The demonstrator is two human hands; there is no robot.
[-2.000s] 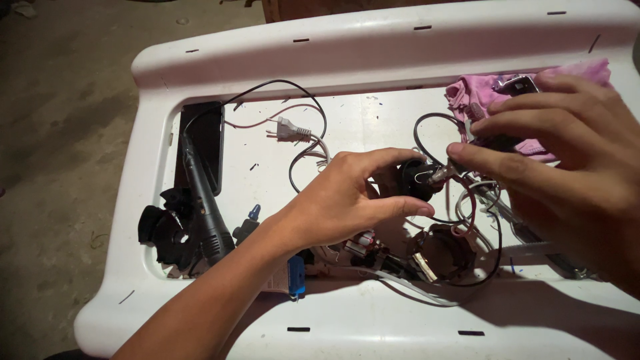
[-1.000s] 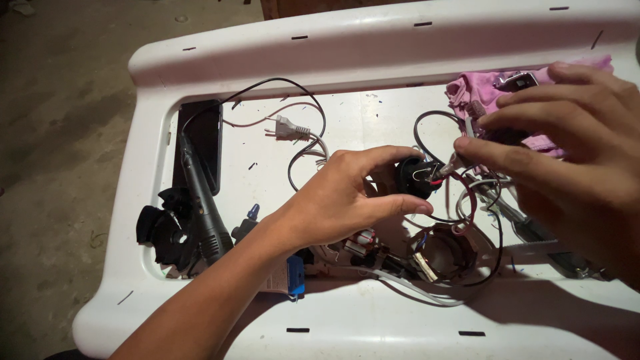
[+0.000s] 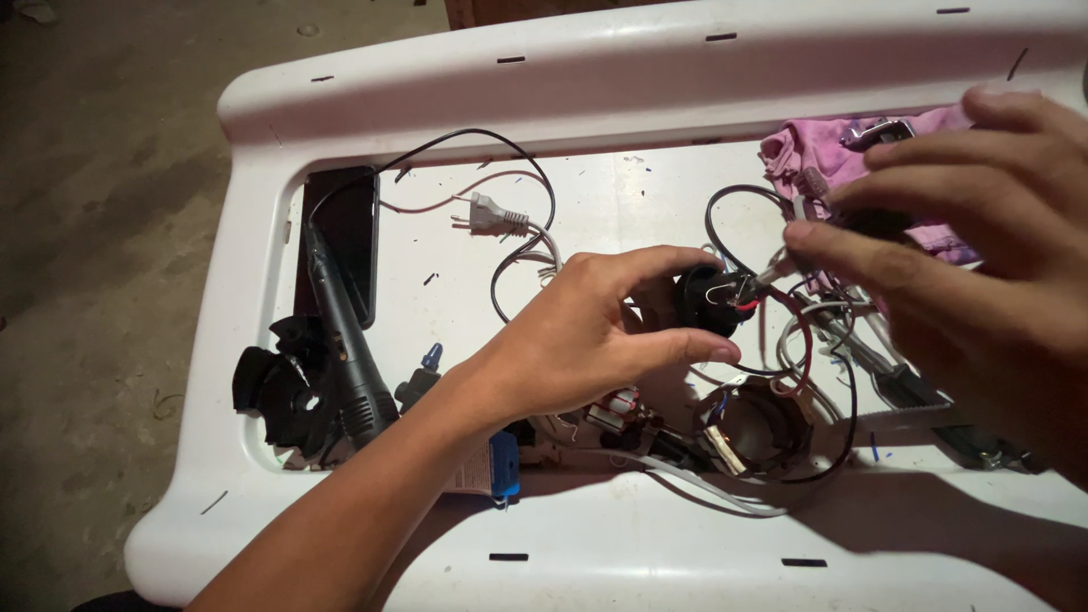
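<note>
My left hand [image 3: 595, 331] grips a round black plastic part [image 3: 707, 302] between thumb and fingers, near the middle of the white tray. Wires and a bit of red show on the part's right side. My right hand [image 3: 960, 229] holds a slim tool with a metal shaft [image 3: 773, 270], its tip at the wires on the black part; the handle is mostly hidden by my fingers. Below the black part lie a ring-shaped motor stator [image 3: 756, 429] and a motor armature with red and silver windings [image 3: 614, 410]. Black, red and grey wires loop around them.
A white plastic table [image 3: 595, 93] with a raised rim carries a dark phone-like slab [image 3: 340, 246], a black corded handheld tool [image 3: 344, 340], broken black plastic pieces [image 3: 285, 395], a two-pin plug [image 3: 489, 214], a blue-and-white box [image 3: 503, 463] and a pink cloth [image 3: 816, 153]. Wire scraps lie scattered.
The tool in my right hand has shifted slightly at the wires, and a red bit shows on the black part that was not visible two seconds ago. My left hand stays in place.
</note>
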